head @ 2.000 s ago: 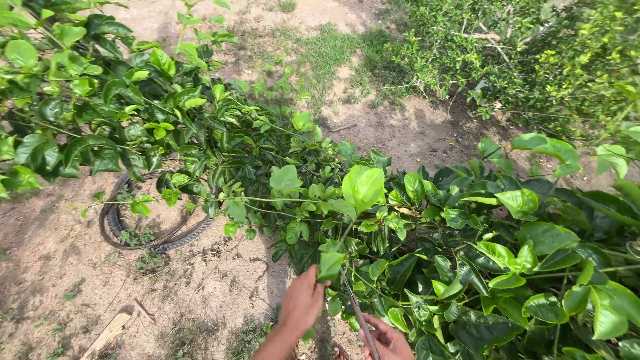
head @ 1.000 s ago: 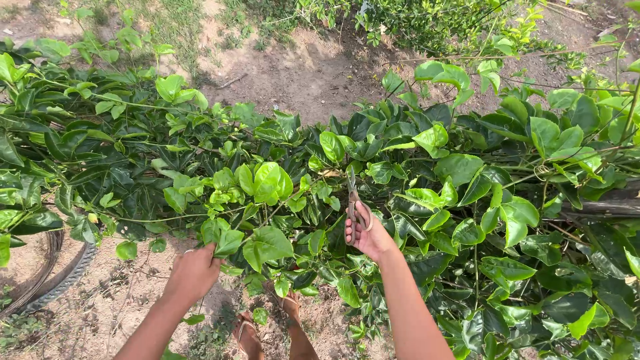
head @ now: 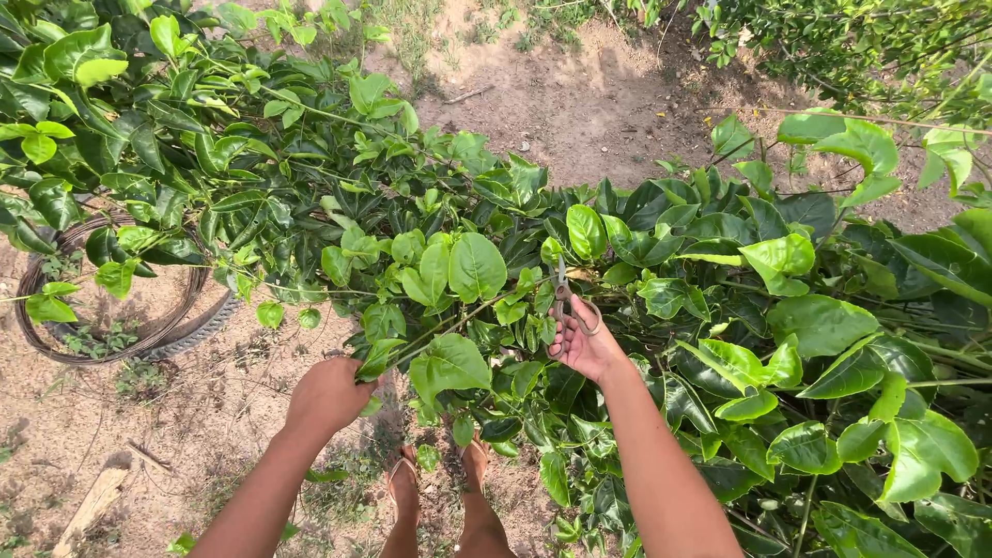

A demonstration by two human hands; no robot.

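A leafy vine (head: 477, 267) with broad green leaves runs across the view. At lower left of centre my left hand (head: 332, 394) is closed on a vine shoot (head: 422, 339) that stretches up and right toward the scissors. My right hand (head: 583, 341) holds a pair of metal scissors (head: 563, 298), fingers through the handle loops. Their blades point up among the leaves, close to a small bright leaf; whether anything lies between them cannot be told. Part of the left fingers is hidden behind leaves.
A coil of wire (head: 32, 322) and a curved piece of tyre (head: 198, 329) lie on sandy ground at left. A piece of wood (head: 94, 500) is at lower left. My sandalled feet (head: 403, 484) stand below the vine. A shrub (head: 876, 54) grows at upper right, near a thin strand (head: 852, 116).
Two seconds ago both hands were close together at the bottom of the view. Since then they have moved apart, the scissors reaching up into the leaves. The view has also shifted.
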